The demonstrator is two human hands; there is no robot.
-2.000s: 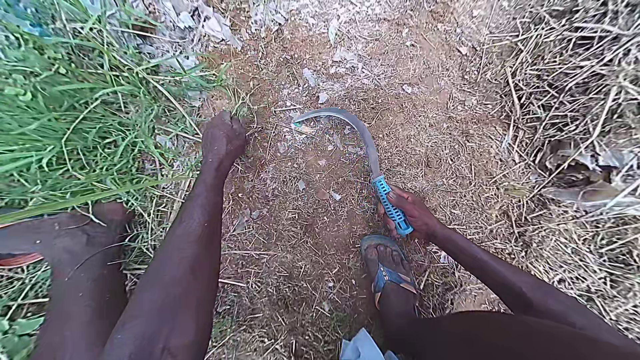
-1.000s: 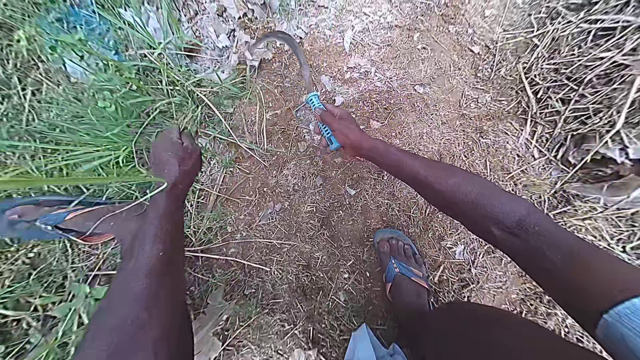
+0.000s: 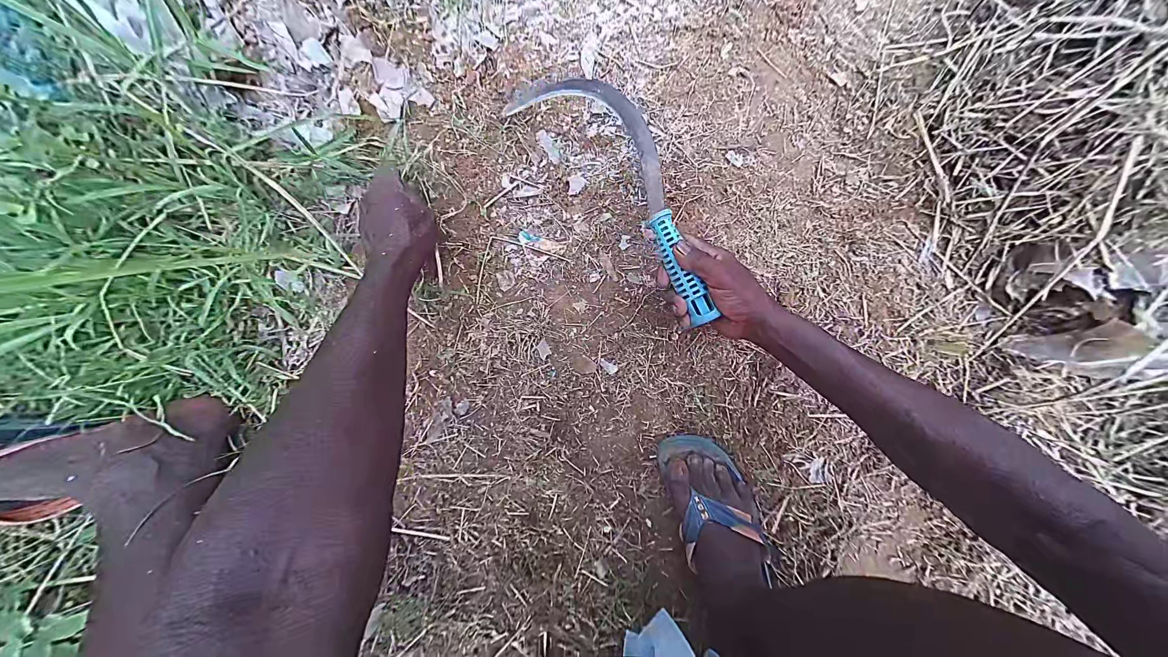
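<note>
My right hand [image 3: 721, 287] is closed around the blue slotted plastic handle of a sickle [image 3: 646, 151], its curved metal blade pointing up and bending over to the left above the bare soil. At the edge of the green grass [image 3: 182, 255], my left hand [image 3: 397, 219] is low over the ground with its back toward me. Its fingers are folded and partly hidden, and a few thin stems show just above it; whether it grips them is unclear.
Dry straw and stalks [image 3: 1031, 137] are heaped on the right, with dead leaves [image 3: 1090, 347] among them. Pale scraps [image 3: 392, 87] lie at upper left. My sandalled foot [image 3: 716, 511] stands at lower centre; my other foot [image 3: 164, 456] is in the grass at left.
A second ago the sickle was farther left, its blade by the grass; my right hand has drawn it back to the right. My left hand has shifted from within the grass to its edge.
</note>
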